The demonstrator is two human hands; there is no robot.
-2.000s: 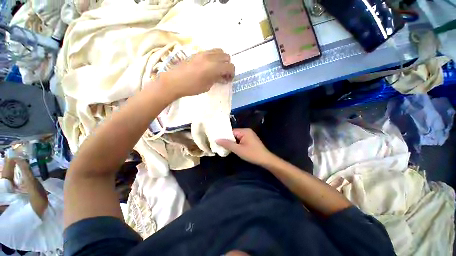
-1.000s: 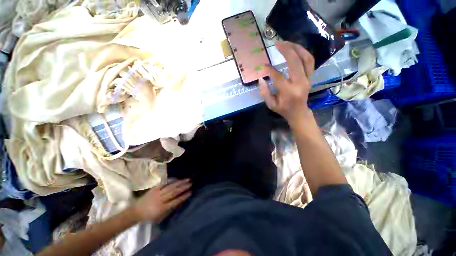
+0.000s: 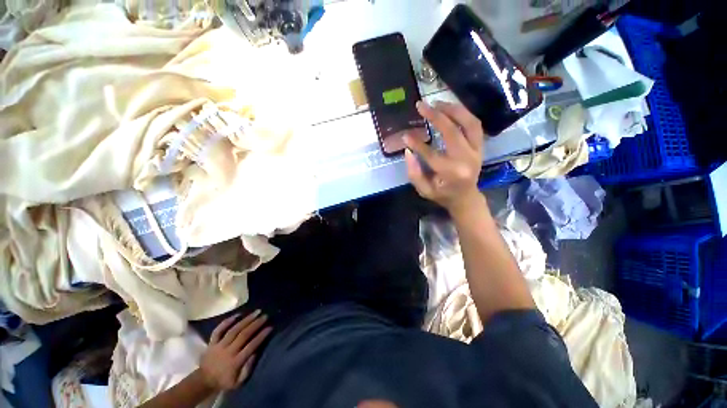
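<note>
The phone [image 3: 391, 80] lies on the white machine table, its screen dark with a green block and a pinkish lower end. My right hand [image 3: 449, 155] is over the phone's lower right corner, fingers apart, fingertips at the screen; it grips nothing. My left hand [image 3: 233, 351] rests by my lap at the lower left, fingers spread and empty. The cream garment piece [image 3: 88, 119] lies heaped on the left of the table, with a gathered band [image 3: 203, 135] on it. Its near edge hangs over the table's front.
A glossy black device [image 3: 482, 72] lies right of the phone. Metal needle-area parts [image 3: 291, 28] are at the top. The ruler strip [image 3: 371, 163] runs along the front edge. Cream cloth [image 3: 586, 319] is heaped at lower right. Blue crates [image 3: 666, 263] stand at the right.
My hands have let go of the cream cloth. My right hand has moved to the phone, my left to my lap. The phone screen has gone from pink to mostly dark.
</note>
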